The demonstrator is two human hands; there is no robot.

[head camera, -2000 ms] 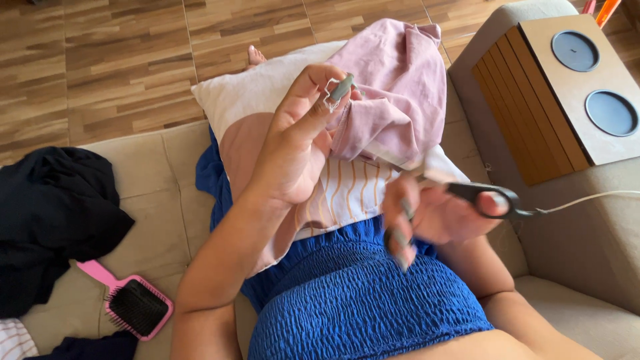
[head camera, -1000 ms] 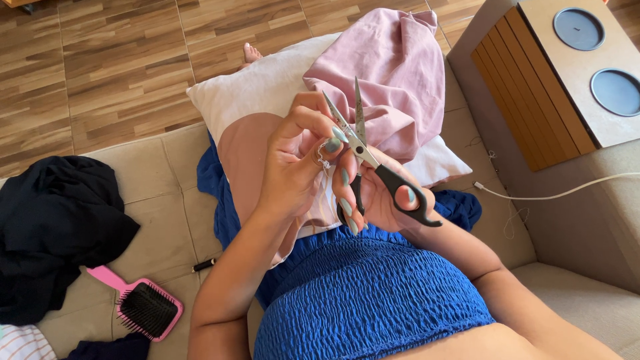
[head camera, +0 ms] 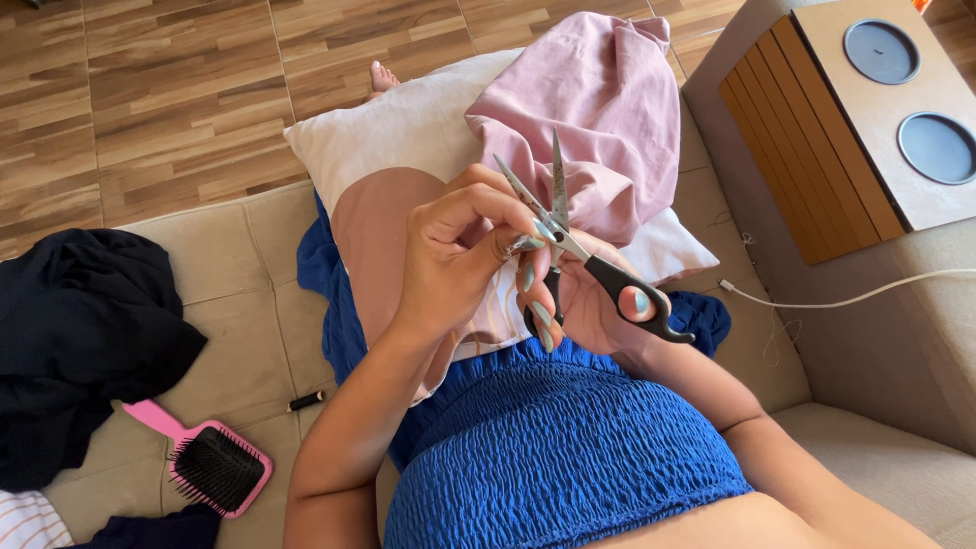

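My right hand point(head camera: 587, 297) has its thumb and fingers in the black handles of a pair of scissors point(head camera: 560, 221), whose metal blades are spread and point up and away. My left hand point(head camera: 465, 244) touches the scissors near the pivot, with a wisp of white thread point(head camera: 512, 250) pinched at its fingertips. Both hands are above a cushion point(head camera: 381, 137) with a printed cover, lying on my lap over a blue smocked garment point(head camera: 564, 450). A crumpled pink cloth point(head camera: 587, 107) rests on the cushion's far right part.
On the beige sofa point(head camera: 229, 320) at left lie black fabric point(head camera: 84, 343), a pink paddle hairbrush point(head camera: 221, 465) and a small black pencil-like item point(head camera: 306, 401). At right, a wooden armrest tray point(head camera: 862, 84) with two round holders sits on the arm, near a white cable point(head camera: 839, 303) and loose threads.
Two seconds ago the scissors were lower right, apart from my left hand. My right hand has brought them over to my left fingertips, and the blades now stand upright in view.
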